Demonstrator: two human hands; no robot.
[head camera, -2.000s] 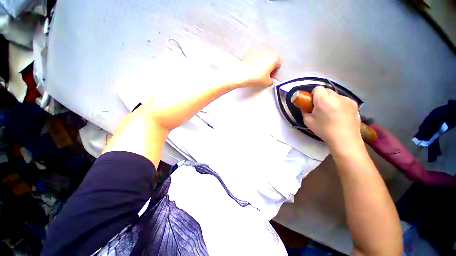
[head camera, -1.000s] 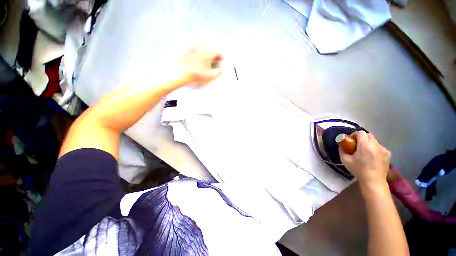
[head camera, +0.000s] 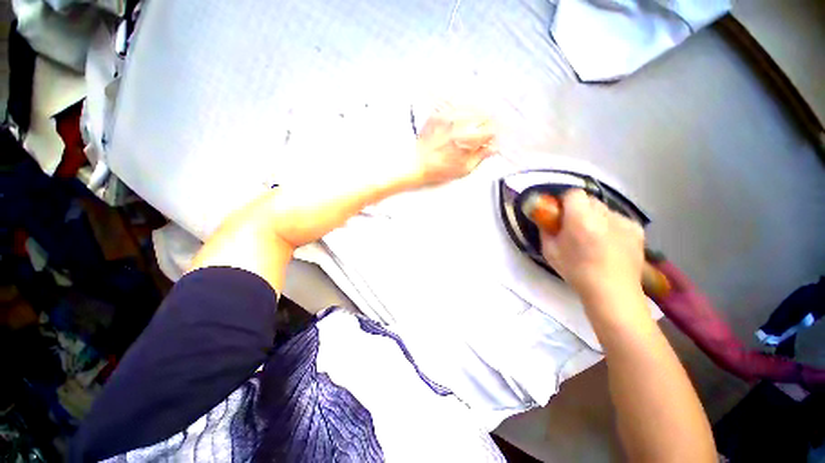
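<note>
A large white garment (head camera: 425, 262) lies in layers across the table, with several folds toward my body. My right hand (head camera: 592, 240) is closed around the orange-brown handle of the steam iron (head camera: 520, 217). The iron's dark pointed soleplate rests on the garment's right part, its tip toward the upper left. My left hand (head camera: 455, 145) is on the garment's upper edge, just left of the iron tip. Its fingers are bent and partly washed out by glare, so whether they pinch the cloth is unclear.
A maroon hose (head camera: 706, 325) trails from the iron to the right edge. A pale cloth piece (head camera: 624, 36) lies at the table's far edge. Dark scraps (head camera: 791, 312) are at the right. Cloth heaps (head camera: 63, 271) fill the left side below the pressing table (head camera: 199, 99).
Since a second ago the iron has moved left and up along the garment. My left hand has moved right, close to the iron tip. The pale far cloth was absent in the oldest frame.
</note>
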